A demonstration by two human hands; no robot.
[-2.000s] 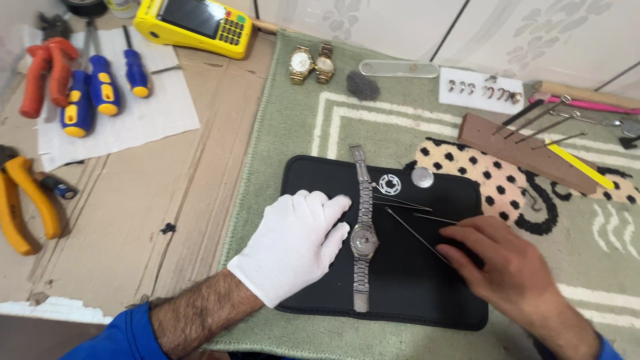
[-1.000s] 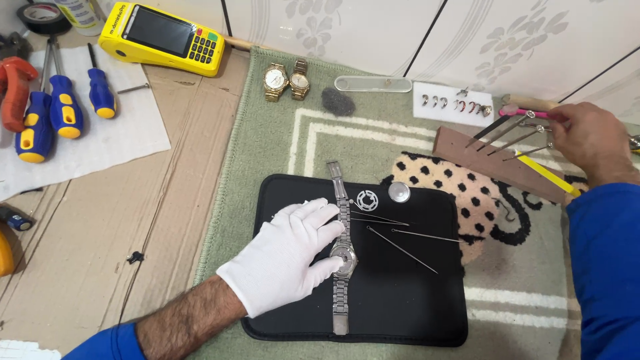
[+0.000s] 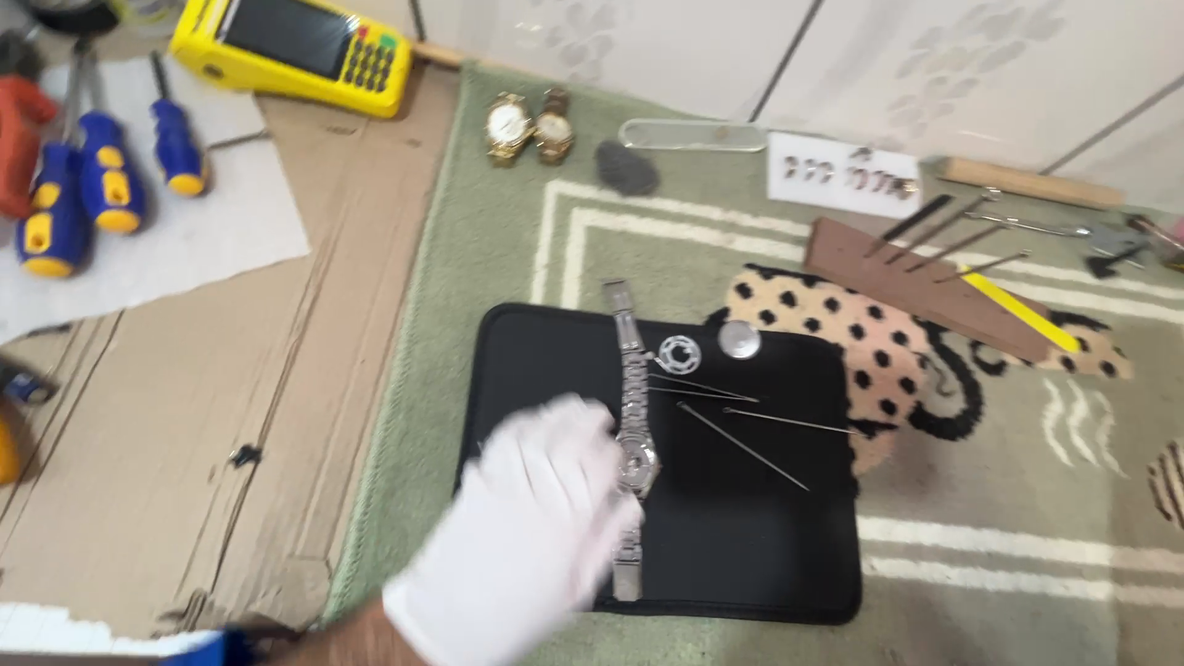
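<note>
My left hand (image 3: 532, 518), in a white glove and blurred, is at the left edge of a steel wristwatch (image 3: 636, 462); whether its fingers grip the watch cannot be told. The watch lies lengthwise on a black mat (image 3: 740, 555), its bracelet stretched out and its inside showing. Right of it lie thin tweezers (image 3: 703, 387) and two thin metal tools, one slanted (image 3: 745, 447) and one nearly level (image 3: 786, 421). A white notched ring (image 3: 680, 355) and a round metal disc (image 3: 739, 339) sit near the mat's top edge. My right hand is out of view.
A brown block (image 3: 925, 287) holds several thin tools; a yellow strip (image 3: 1017, 308) lies across it. Behind are a wooden stick (image 3: 1031, 182), a card with small parts (image 3: 844, 174), a clear case (image 3: 692, 135) and two gold-coloured watches (image 3: 509, 128). Screwdrivers (image 3: 111, 171) and a card terminal (image 3: 291, 51) are left.
My right hand was over the two thin tools, then at a pink tool behind the block, and is now out of view. The pink tool has gone from beside the wooden stick.
</note>
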